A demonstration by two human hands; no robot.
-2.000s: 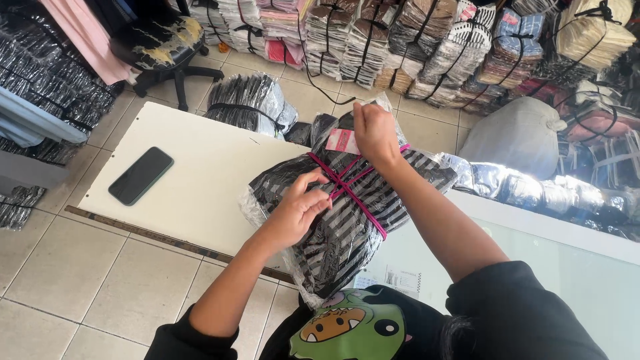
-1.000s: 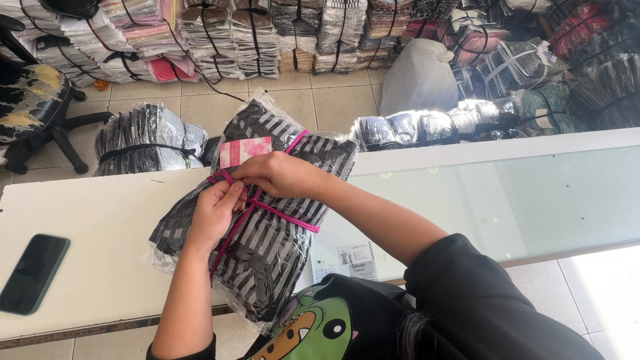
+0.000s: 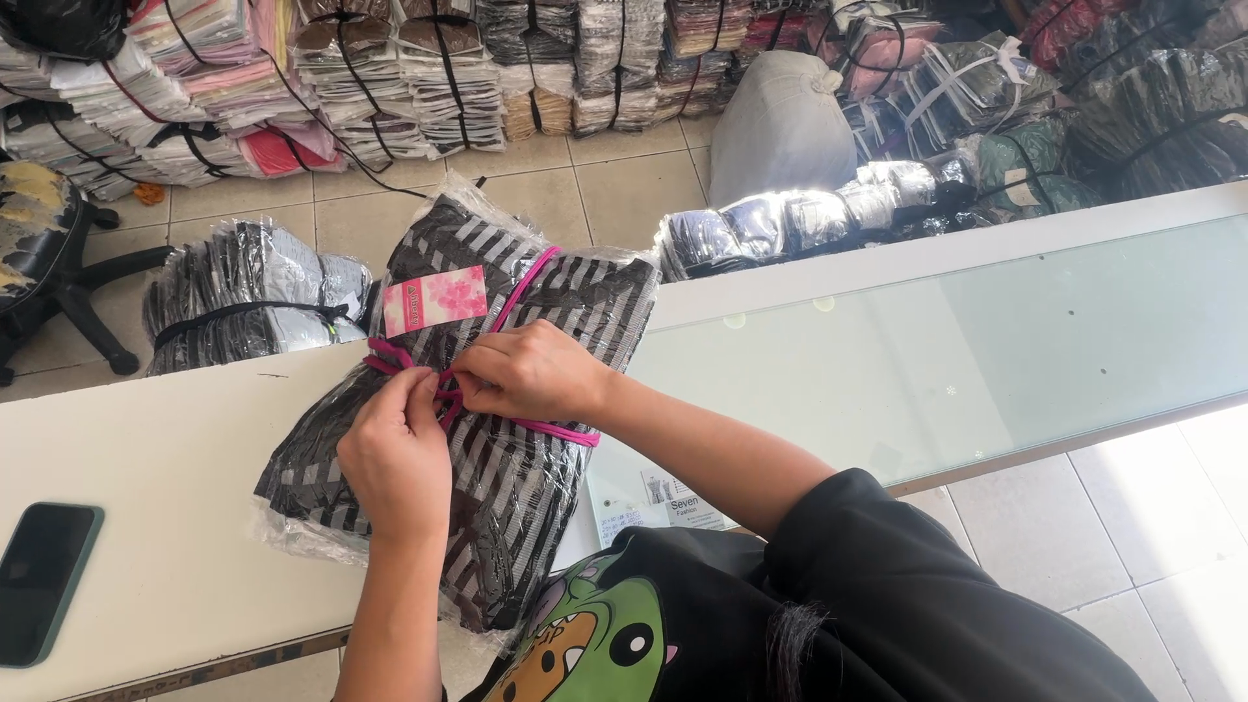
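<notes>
A plastic-wrapped bundle of dark and grey striped garments [image 3: 517, 487] lies across the counter, partly over its glass top. Magenta cord [image 3: 525, 290] crosses the bundle, with loops of it at the middle. My left hand [image 3: 402, 439] pinches the cord between thumb and finger on the left of the crossing. Close beside it, my right hand [image 3: 531, 375] grips the cord with curled fingers, palm side hidden. A pink and white printed tag [image 3: 435, 300] lies on the bundle just above both hands.
A phone [image 3: 44, 585] lies on the white counter [image 3: 185, 439] at the left. Beyond the counter are a tied bundle [image 3: 253, 292], a wheeled chair [image 3: 58, 263], a full grey sack [image 3: 785, 127] and stacked bundles [image 3: 439, 78]. Printed cards [image 3: 682, 499] lie at the glass top's near edge.
Two seconds ago my hands were apart, the right one raised with the cord; now they are together at the cord crossing. The view has shifted a good deal.
</notes>
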